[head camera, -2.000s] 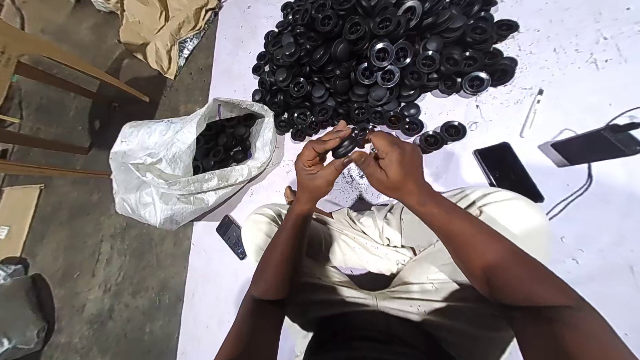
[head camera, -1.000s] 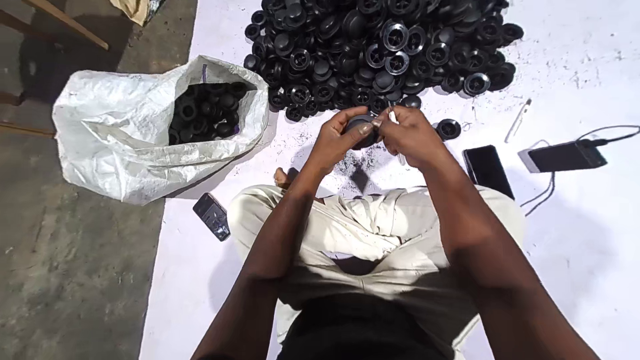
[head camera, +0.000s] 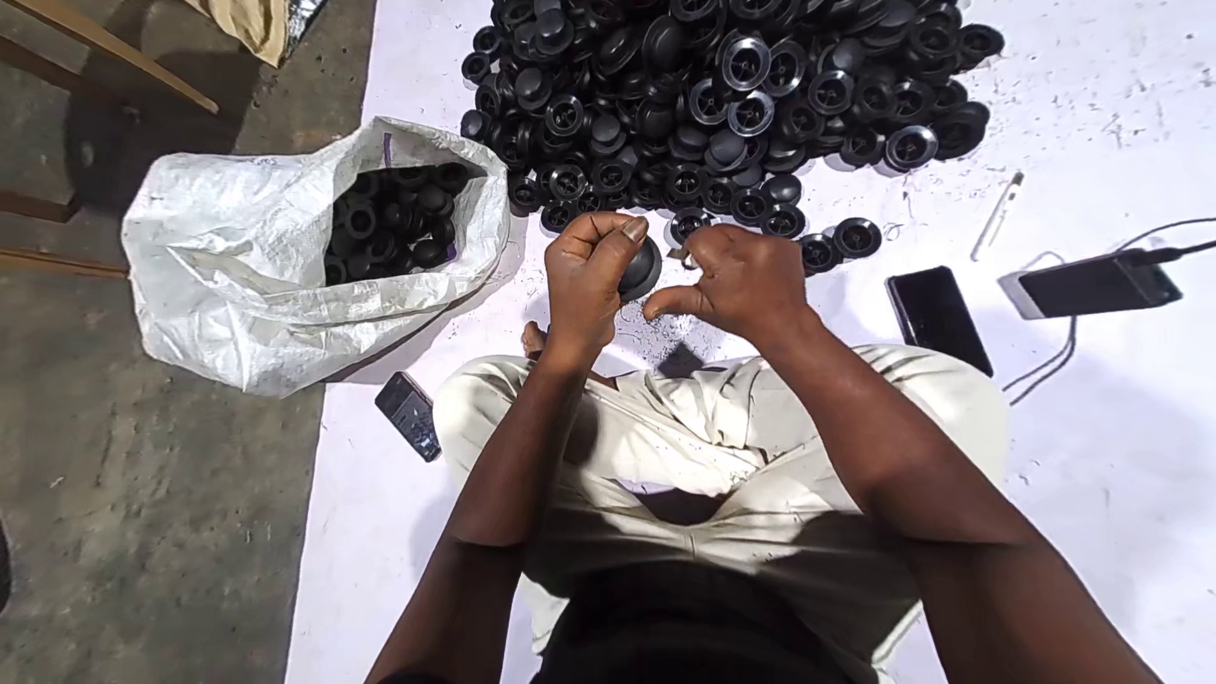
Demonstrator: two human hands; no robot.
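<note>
My left hand [head camera: 591, 271] grips a round black plastic part [head camera: 640, 270] between thumb and fingers, just in front of a large pile of similar black parts [head camera: 665, 114]. Close by on the right, my right hand [head camera: 746, 280] has curled fingers around a small blade-like piece [head camera: 682, 256], its thumb held apart; most of that piece is hidden. Left of my hands lies a white woven plastic sack [head camera: 237, 275], its mouth facing the pile, with many black parts [head camera: 394, 223] inside. Dark crumbs are scattered on the sheet below my hands.
To the right lie a black smartphone [head camera: 940, 318], a cabled black device [head camera: 1092, 285] and a white pen-like tool [head camera: 997, 217]. Another phone [head camera: 408, 416] rests by my left knee. Wooden legs [head camera: 114, 47] and brown paper [head camera: 249, 24] are at the upper left.
Both hands were together on a black part in the earlier frames; now my right hand is apart from the part in my left hand. The view has shifted somewhat.
</note>
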